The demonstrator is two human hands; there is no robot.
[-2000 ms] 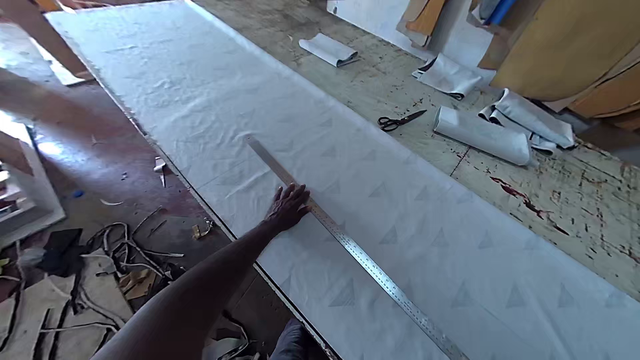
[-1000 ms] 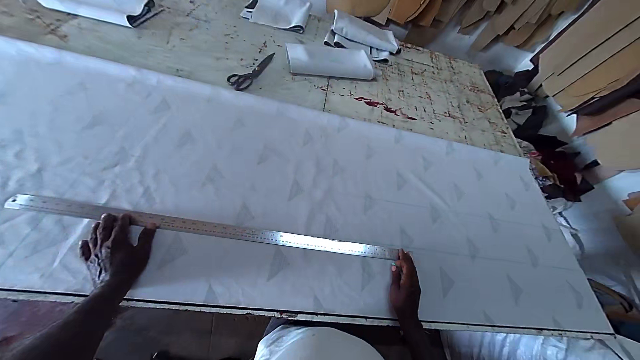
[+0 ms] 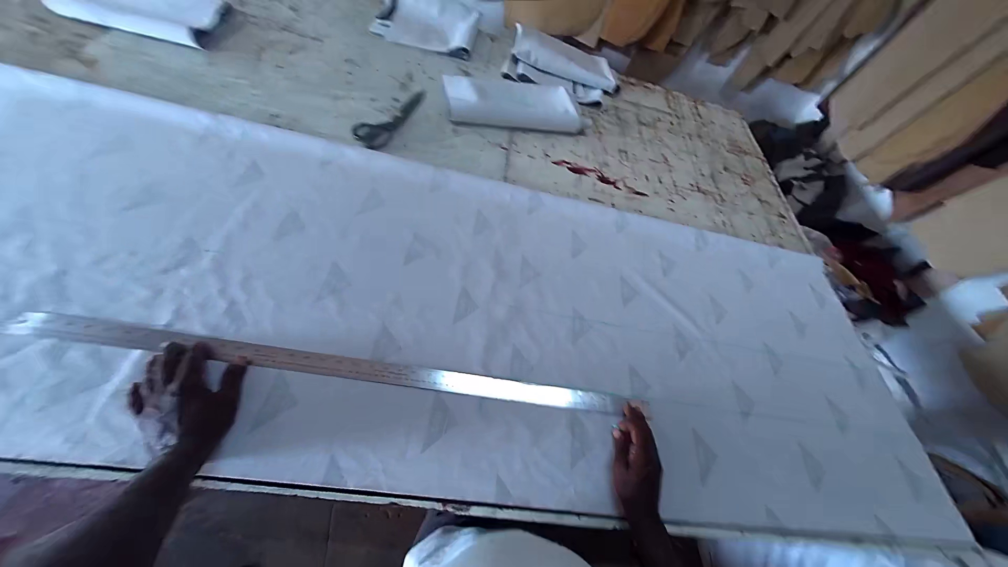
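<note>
A long metal ruler (image 3: 354, 367) lies across white fabric (image 3: 504, 276) printed with grey triangles. My left hand (image 3: 189, 398) rests on the fabric at the left with spread fingers, its fingertips on the ruler's near edge. At the ruler's right end, my right hand (image 3: 636, 465) has bent fingers touching the metal; a small bluish-white bit shows by the fingertips, and whether they pinch something is unclear. Dark-handled scissors (image 3: 388, 122) lie on the bare tabletop beyond the fabric.
Folded white material (image 3: 512, 106) and more bundles (image 3: 433, 25) lie along the table's far side. The worn tabletop (image 3: 677, 150) has red stains. Brown pattern pieces (image 3: 906, 94) hang at the right, above a heap of dark scraps (image 3: 819, 181). The table's near edge runs below my hands.
The view has swung far to the right. My right hand, not seen two seconds ago, is at the ruler's right end in the later frames. My left hand stays by the ruler.
</note>
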